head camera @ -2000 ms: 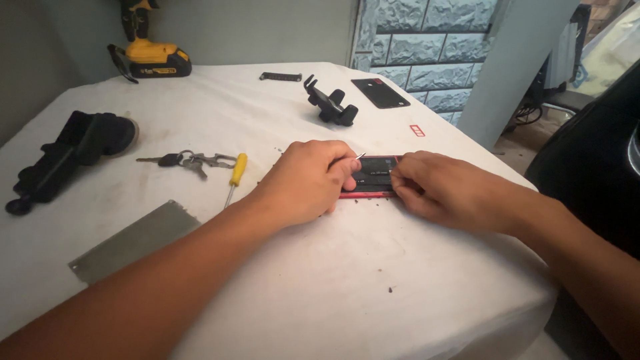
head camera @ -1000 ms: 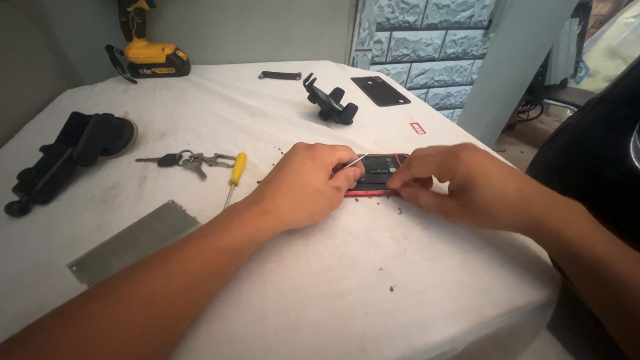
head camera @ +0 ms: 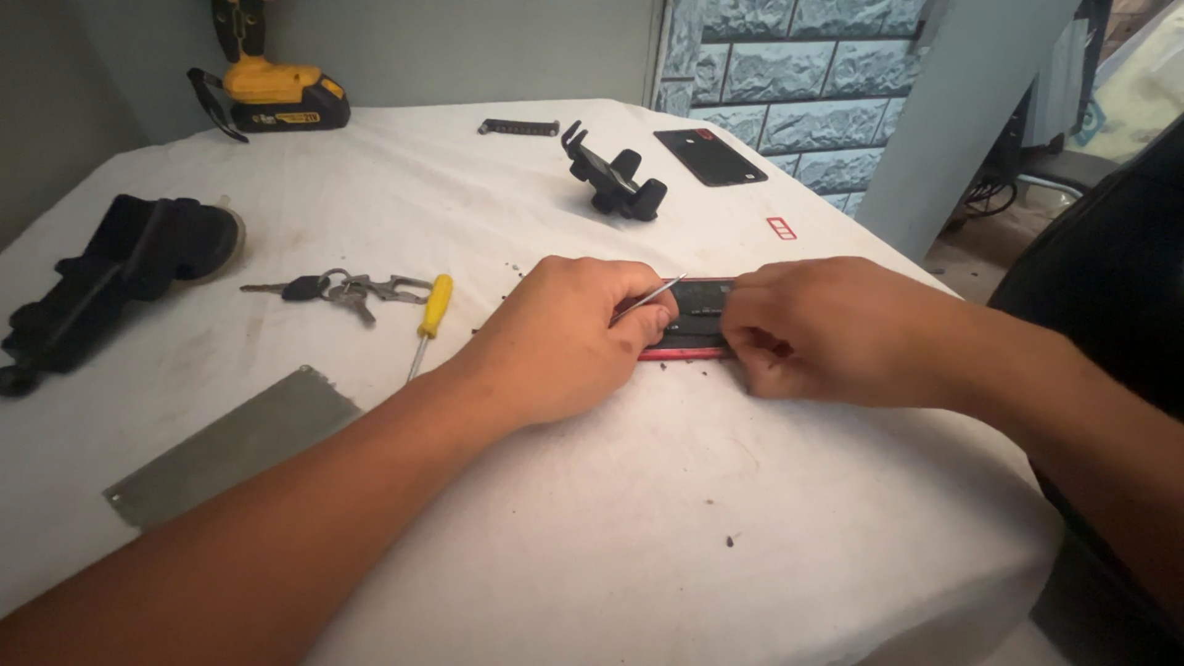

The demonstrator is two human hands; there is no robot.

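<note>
An opened smartphone with a red frame (head camera: 686,354) lies on the white-covered table, its dark battery and inner parts showing between my hands. My left hand (head camera: 578,338) rests at the phone's left end and pinches a thin metal tool (head camera: 652,298) between thumb and fingers, its tip pointing up and right over the phone. My right hand (head camera: 814,328) lies over the phone's right end with bent fingers against it; whether it holds something small is hidden. Left of my left hand is a yellow-handled screwdriver (head camera: 436,307), its shaft partly behind my forearm.
Keys on a ring (head camera: 335,285) and a grey flat plate (head camera: 236,444) lie left. Farther left is a black mount (head camera: 129,268). Behind stand a yellow cordless drill (head camera: 277,92), a black phone holder (head camera: 615,176), a dark back panel (head camera: 710,156), a black strip (head camera: 519,128) and a red-edged piece (head camera: 781,228).
My right hand's fingers have shifted slightly over the phone's right end. My left hand keeps the thin tool in nearly the same place.
</note>
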